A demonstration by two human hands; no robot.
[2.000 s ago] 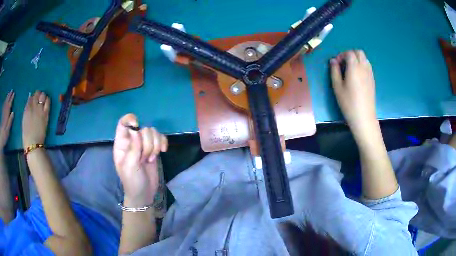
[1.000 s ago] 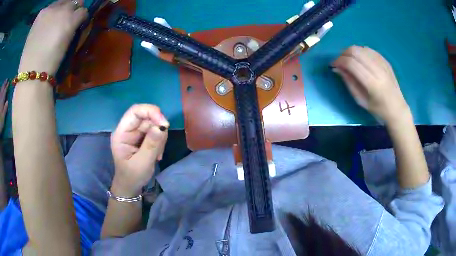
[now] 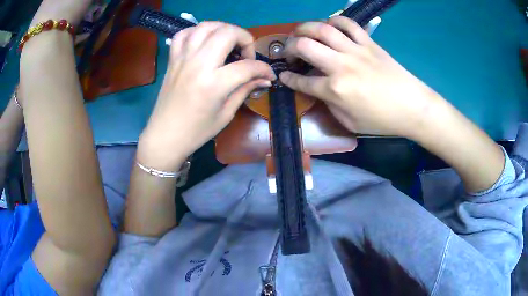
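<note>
The black three-arm frame (image 3: 286, 167) lies on its reddish-brown jig (image 3: 327, 136), one arm pointing toward me. Both bare hands meet over its central hub. My left hand (image 3: 211, 87) comes from the left, thumb and index fingertips pinched together at the hub. My right hand (image 3: 353, 81) comes from the right, thumb and index fingertips at the hub's right side. The fingers cover most of the hub and parts of the two far arms. Whatever small part lies between the fingertips is hidden. The orange-tan centre disc (image 3: 259, 108) shows partly below my left hand.
At the left, a neighbour's arm with a beaded bracelet (image 3: 63, 115) reaches over another reddish-brown jig (image 3: 130, 66) with a dark frame. The green bench surface (image 3: 463, 63) extends to the right. White tabs (image 3: 370, 24) stand beside the frame's far arms.
Both my hands have moved inward from either side of the jig to the frame's hub. The small black part seen in my left fingertips is now hidden. The neighbour's arm has shifted slightly.
</note>
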